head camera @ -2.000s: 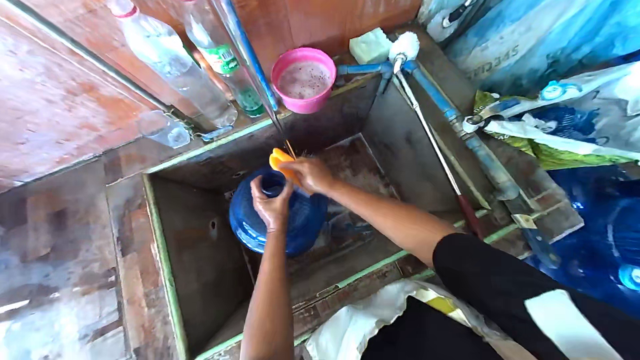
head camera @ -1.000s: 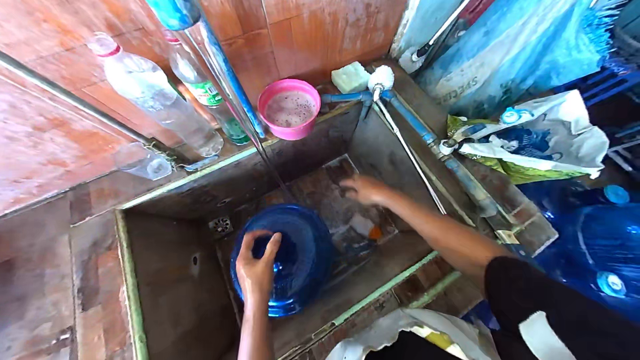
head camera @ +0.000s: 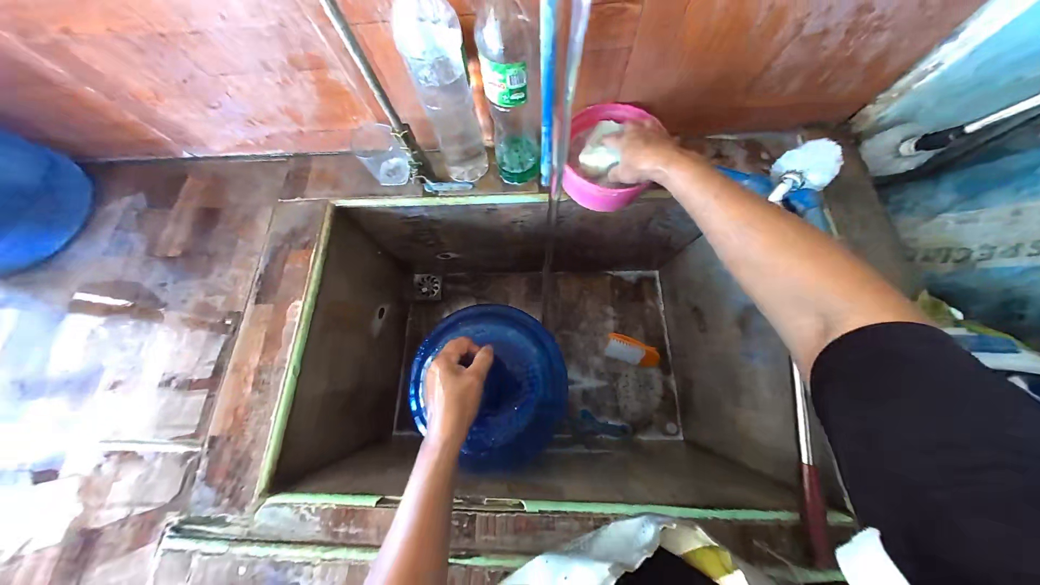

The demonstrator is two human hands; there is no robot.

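A blue water jug (head camera: 524, 390) stands in the tiled basin (head camera: 349, 357). My left hand (head camera: 457, 382) is on its top, fingers curled at the neck. At the basin's back edge, my right hand (head camera: 642, 153) grips a pale sponge (head camera: 600, 150) inside a pink tub (head camera: 605, 197). An orange brush (head camera: 634, 349) with white bristles lies on the basin floor, right of the jug. A thin stream of water runs down behind the jug.
Plastic bottles (head camera: 447, 106) and a clear cup (head camera: 383, 154) stand along the back ledge. A long-handled white brush (head camera: 806, 165) lies along the right rim. A drain (head camera: 427, 286) is at the floor's back left. A blue container (head camera: 36, 203) is at far left.
My right hand has let go of the orange brush and moved from the basin up to the pink tub. The pale sponge, earlier on the ledge, is now in that hand.
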